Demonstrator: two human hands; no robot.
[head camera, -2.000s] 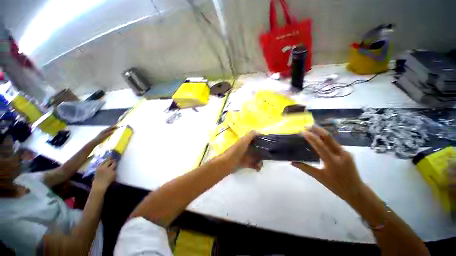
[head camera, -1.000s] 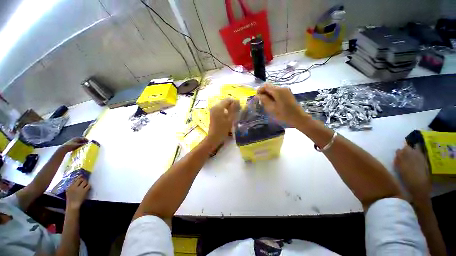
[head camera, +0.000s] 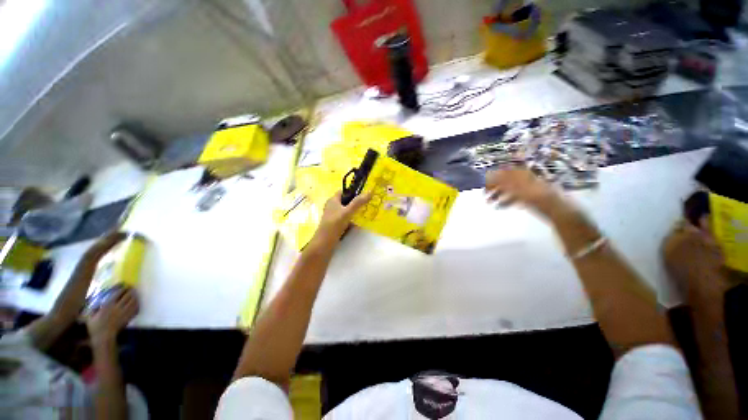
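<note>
A yellow retail box (head camera: 406, 205) with a printed picture and a black end is tilted above the white table. My left hand (head camera: 338, 215) grips its black end, at the upper left. My right hand (head camera: 518, 187) is off the box to its right, fingers apart and blurred, just in front of the pile of small bagged bundles (head camera: 566, 146). A heap of yellow sleeves (head camera: 328, 168) lies behind and left of the held box, partly hidden by it.
Coworkers' hands hold yellow boxes at the left (head camera: 113, 308) and the right edge (head camera: 689, 250). A black flask (head camera: 402, 72), red tote bag (head camera: 381, 41), cords and stacked grey-black boxes (head camera: 615, 56) stand behind. Another yellow box (head camera: 235, 148) sits at the back left.
The box stood upright with both my hands at its top; now it is lifted and tilted in my left hand. My right hand has let go and moved right. The view has shifted.
</note>
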